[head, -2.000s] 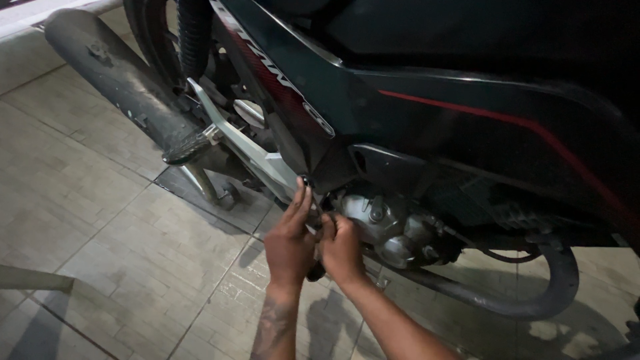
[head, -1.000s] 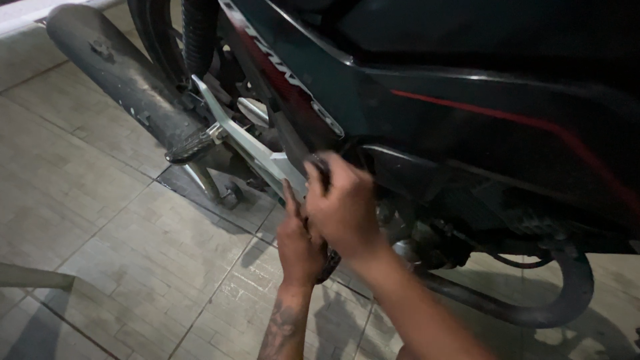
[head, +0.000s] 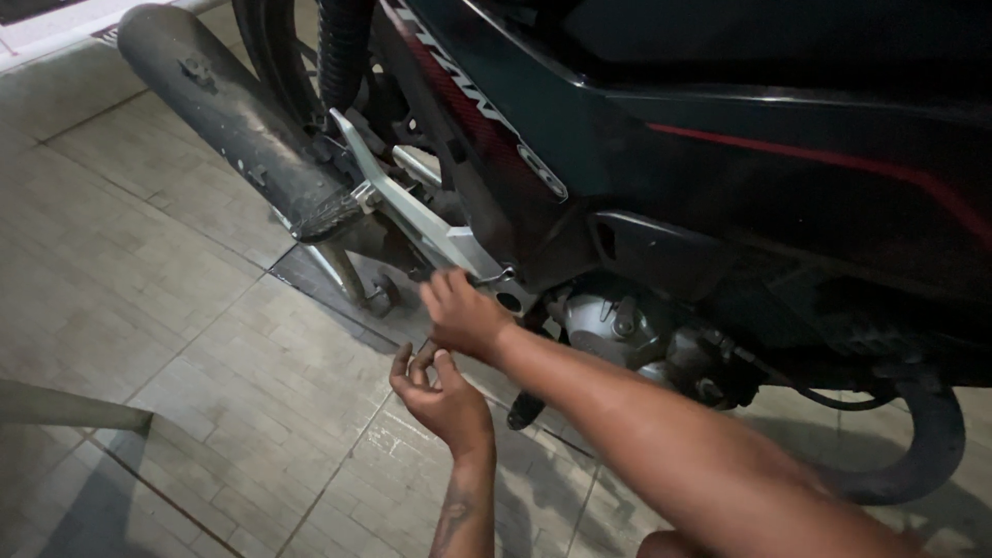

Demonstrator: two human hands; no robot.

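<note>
The side of a motorcycle fills the view, with a light metal footrest bracket running from the muffler toward the engine. At the bracket's lower end, my right hand is closed around a slim metal hand tool, whose far end meets a bolt; its exact kind is hard to tell, as my fingers hide most of it. My left hand is just below, palm up, fingers curled and apart, with nothing visible in it. A dark round hole shows in the bracket below the bolt.
Black side fairing with a red stripe overhangs the engine. A curved exhaust pipe is at lower right. A black foot peg or lever juts out beyond my left hand. Left are a pale leg-like bar and floor tiles.
Both hands were close together at the bracket's lower end. My left hand has come down and away from it, and my right hand has swung left, where the tool now shows at the bolt.
</note>
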